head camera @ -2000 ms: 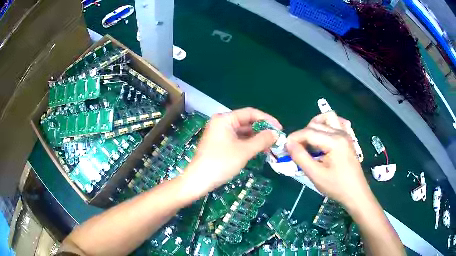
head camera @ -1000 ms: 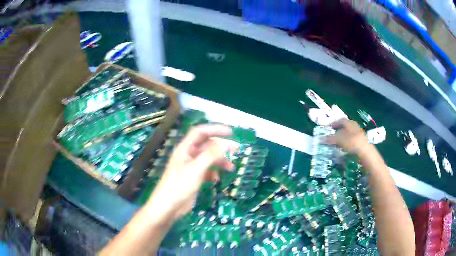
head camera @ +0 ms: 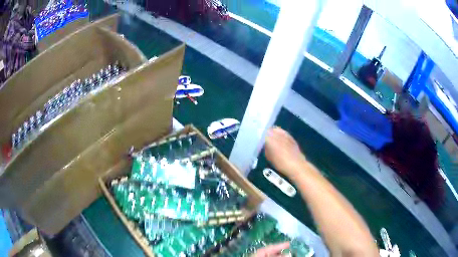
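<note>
My right hand [head camera: 282, 149] reaches over the dark green belt beside the pale post; its fingertips are hidden at the post, so I cannot tell if it holds anything. A white-and-blue housing half [head camera: 223, 128] lies on the belt just left of the post. My left hand [head camera: 273, 249] shows only as a few fingers at the bottom edge, over the loose board pile [head camera: 258, 228]; its grip is unclear. A flat white cover [head camera: 279, 181] with small openings lies on the belt below my right hand.
An open carton [head camera: 120, 211] full of green board strips stands left of the post [head camera: 271, 85]. Tall cardboard flaps [head camera: 125, 120] rise behind it. More white-and-blue shells [head camera: 190, 90] lie farther back. A blue basket [head camera: 364, 123] and dark red wire bundle [head camera: 414, 155] are beyond the belt.
The view has swung left. My right hand has left the white parts at the belt's right and moved to the post. My left hand has dropped mostly out of view.
</note>
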